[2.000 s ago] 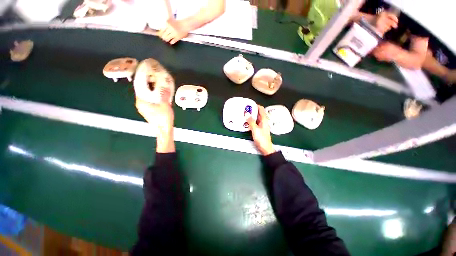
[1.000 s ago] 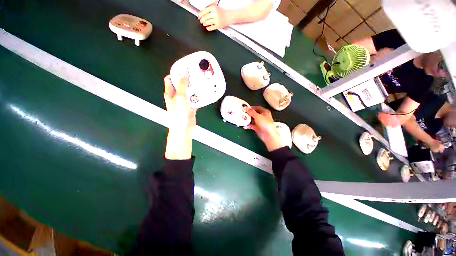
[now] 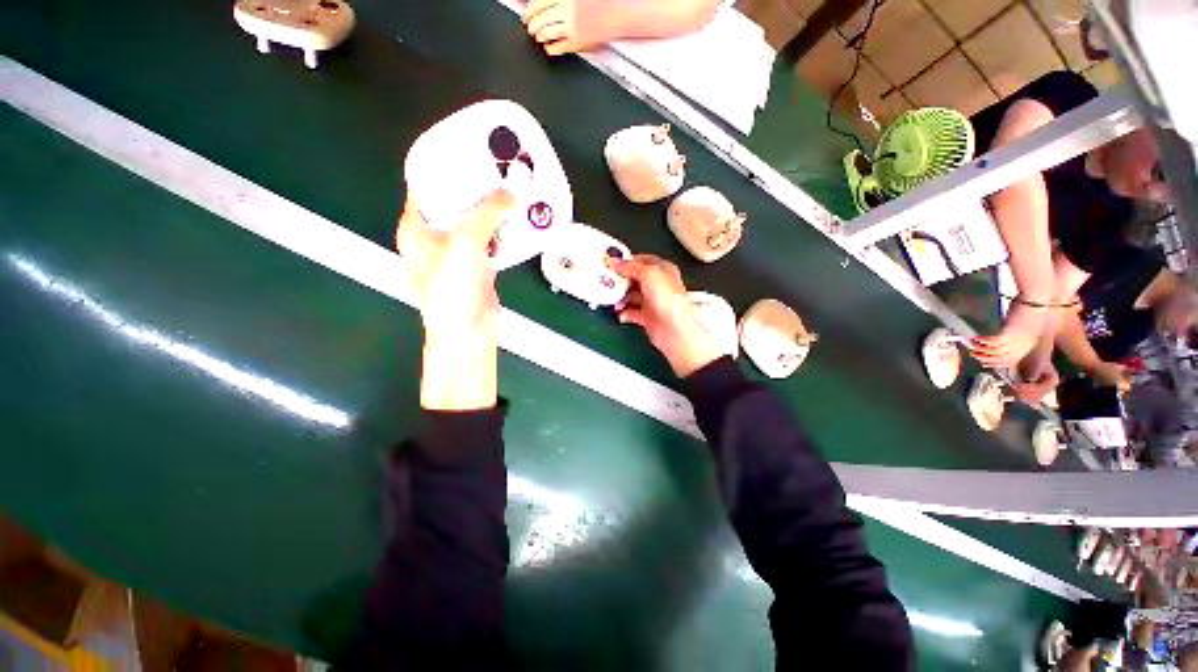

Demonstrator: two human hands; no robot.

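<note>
My left hand (image 3: 453,269) holds an off-white plug-in unit (image 3: 460,164) raised over the belt, front towards me, thumb on its front near a button. Its round window is dark. My right hand (image 3: 667,313) has its fingers on a second unit (image 3: 578,265), which is on the belt to the right of the raised one. That unit's front faces up, its window dark and partly by my fingertips. Another unit (image 3: 713,322) lies partly hidden behind my right hand.
The dark green belt (image 3: 526,355) carries more units (image 3: 645,163), (image 3: 706,223), (image 3: 776,337), and one at the upper left (image 3: 296,21). A pale side rail (image 3: 237,197) borders the glossy worktop (image 3: 171,433). A grey frame post (image 3: 998,486), a green fan (image 3: 924,155) and other workers' arms (image 3: 1031,276) are right.
My left hand has brought its unit closer to me and turned its front into view. My right hand has moved left, from one unit to another. The camera view has turned.
</note>
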